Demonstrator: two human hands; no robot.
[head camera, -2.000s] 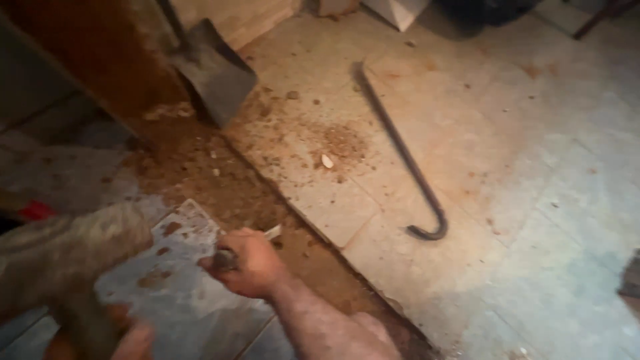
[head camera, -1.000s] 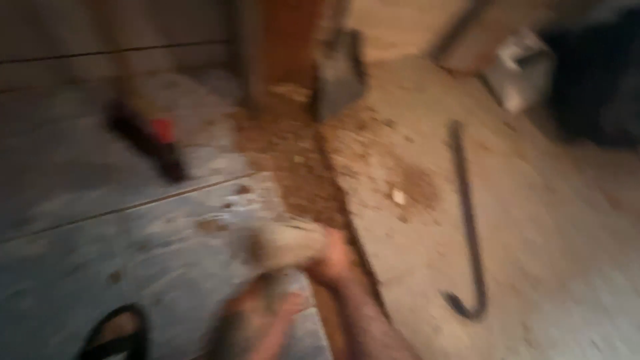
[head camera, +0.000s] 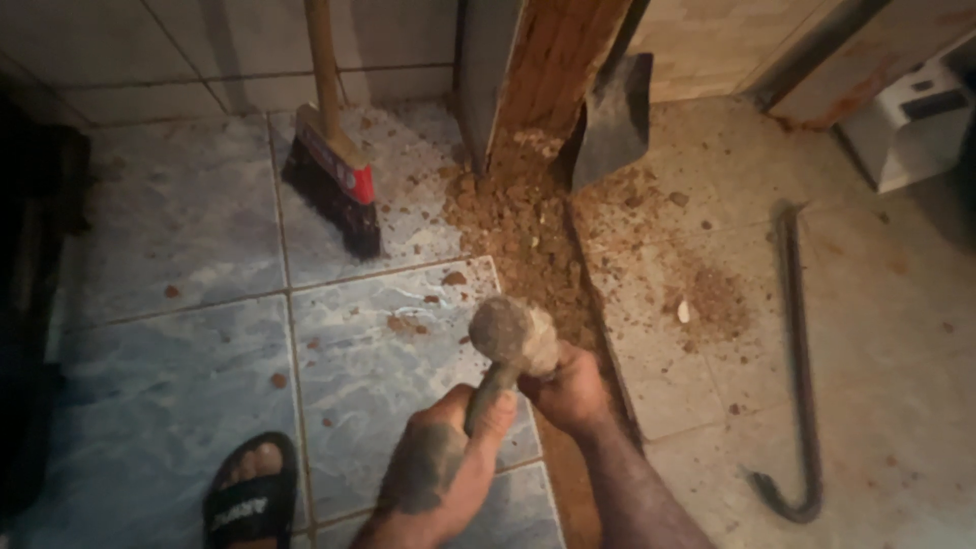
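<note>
My left hand (head camera: 450, 457) is closed round the short handle of a thick-headed, dusty mallet (head camera: 503, 332). The mallet's head is right against my right hand (head camera: 572, 385), which is curled in a fist just over the edge of the blue tiles. The tool in that fist, seen earlier as a chisel, is now mostly hidden behind the head. Beneath and ahead of my hands runs a dug-out strip of brown soil and rubble (head camera: 534, 236) between blue marbled tiles (head camera: 366, 396) and beige floor tiles (head camera: 679, 381).
A broom (head camera: 335, 175) stands on the blue tiles at the upper left. A shovel blade (head camera: 614, 126) leans by the wooden door post (head camera: 545, 69). On the right lies a hooked crowbar (head camera: 801, 358). One sandalled foot (head camera: 252, 488) is at the lower left; a white object (head camera: 907, 130) stands upper right.
The mallet, two seconds ago at the far left and apart from my right hand, is now at that hand. The view has swung left, bringing the broom and foot in.
</note>
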